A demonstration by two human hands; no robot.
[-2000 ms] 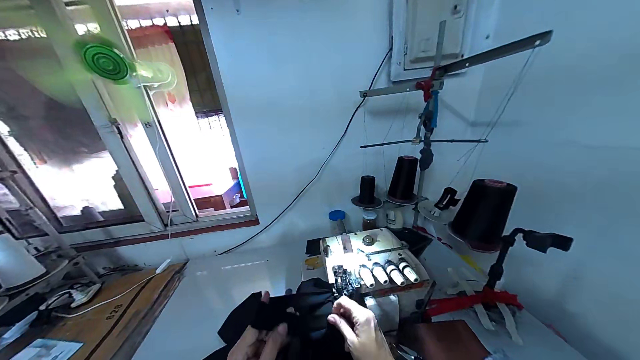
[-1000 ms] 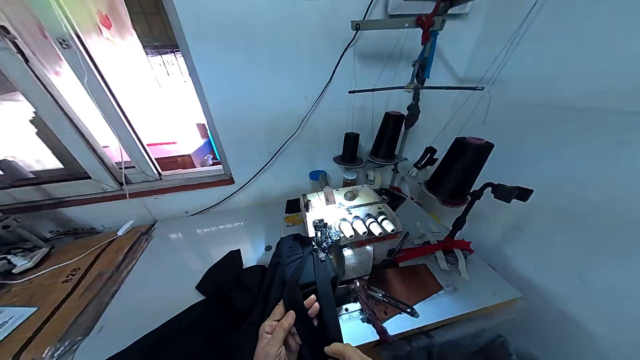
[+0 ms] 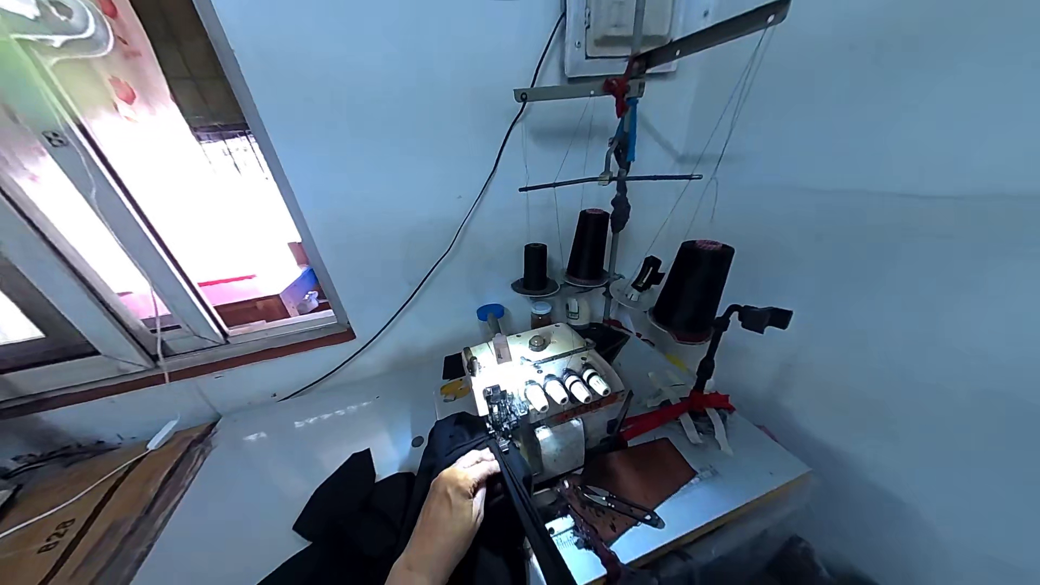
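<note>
My left hand (image 3: 451, 504) pinches black fabric (image 3: 390, 496) just in front of the presser foot area (image 3: 502, 418) of an overlock sewing machine (image 3: 528, 366). The fabric lies bunched on the white table to the left of the machine and passes up to its needle area. A long black strip (image 3: 528, 512) runs from the presser foot down past my fingers to the bottom edge of the view. The machine's lamp lights four white tension knobs (image 3: 567, 387). My right hand is out of view.
Black thread cones (image 3: 693, 284) stand on a thread stand behind the machine. Black-handled thread snips or tweezers (image 3: 621, 504) lie on a brown mat (image 3: 650, 475) at right. Cardboard (image 3: 106, 504) lies at far left, below a window. A blue-lidded jar (image 3: 491, 313) stands behind.
My left hand has moved up closer to the presser foot. My right hand, partly visible at the bottom a second ago, has left the view. The view has shifted.
</note>
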